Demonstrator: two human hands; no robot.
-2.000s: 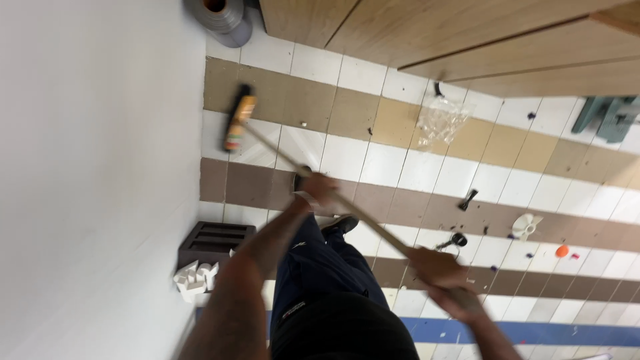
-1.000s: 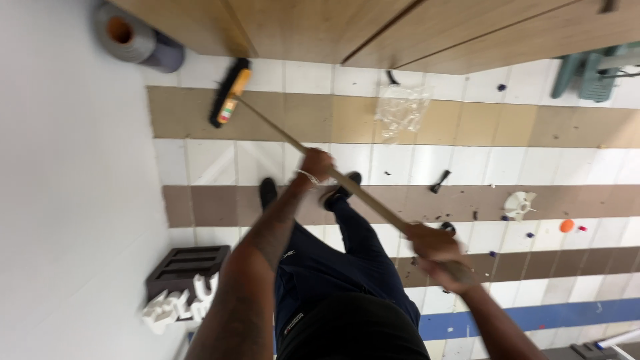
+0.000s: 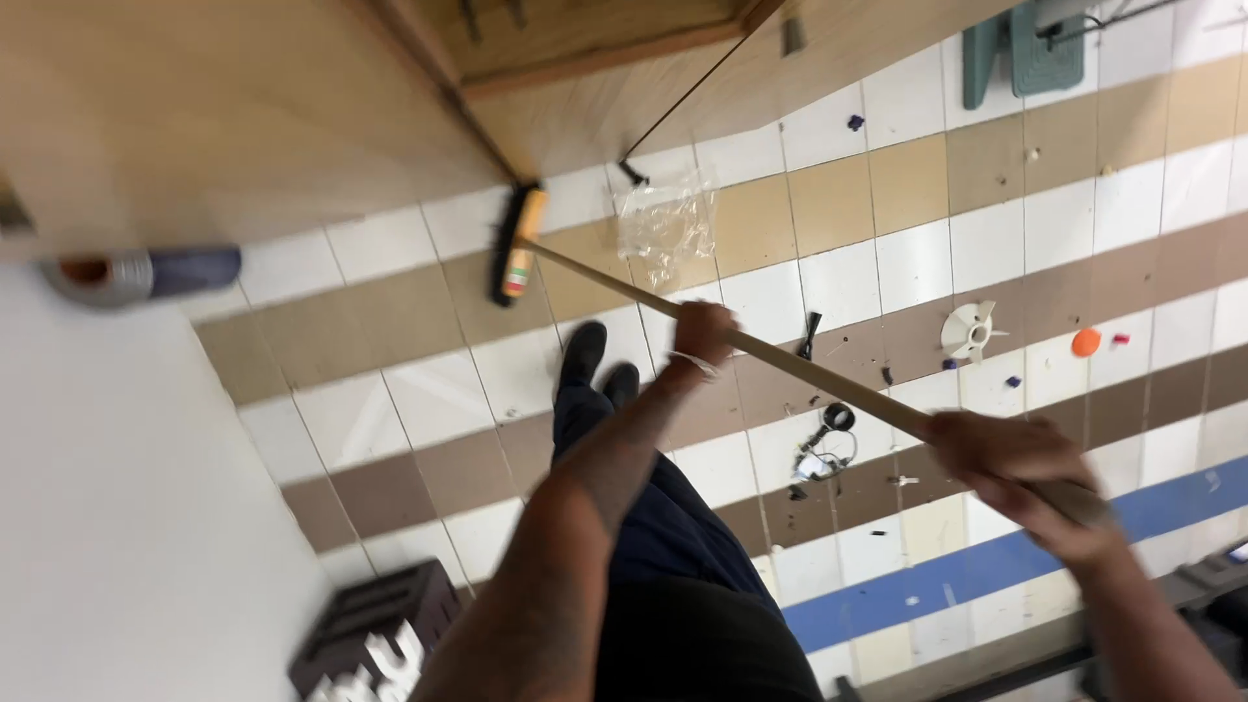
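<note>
A push broom with a wooden handle (image 3: 838,385) runs slantwise across the view. Its head (image 3: 519,244), an orange-yellow block with dark bristles, rests on the striped tile floor by the base of the wooden cabinets. My left hand (image 3: 706,331), with a pale band at the wrist, grips the middle of the handle. Close to the handle's upper end, my right hand (image 3: 1014,463) is wrapped around it, slightly blurred. A crumpled clear plastic bag (image 3: 667,232) lies right of the broom head. Below the handle lie a coiled black cable (image 3: 827,444) and a small black piece (image 3: 809,336).
Wooden cabinets (image 3: 244,107) line the top. A grey roll (image 3: 136,275) stands by the left wall, a dark crate (image 3: 375,624) with white pieces below it. Rightward lie a white finned disc (image 3: 969,332), an orange disc (image 3: 1085,341), scattered bits and green plastic parts (image 3: 1045,58).
The broom head has moved right along the cabinet base, closer to the plastic bag. Both hands have kept their hold on the handle. The view has shifted and turned.
</note>
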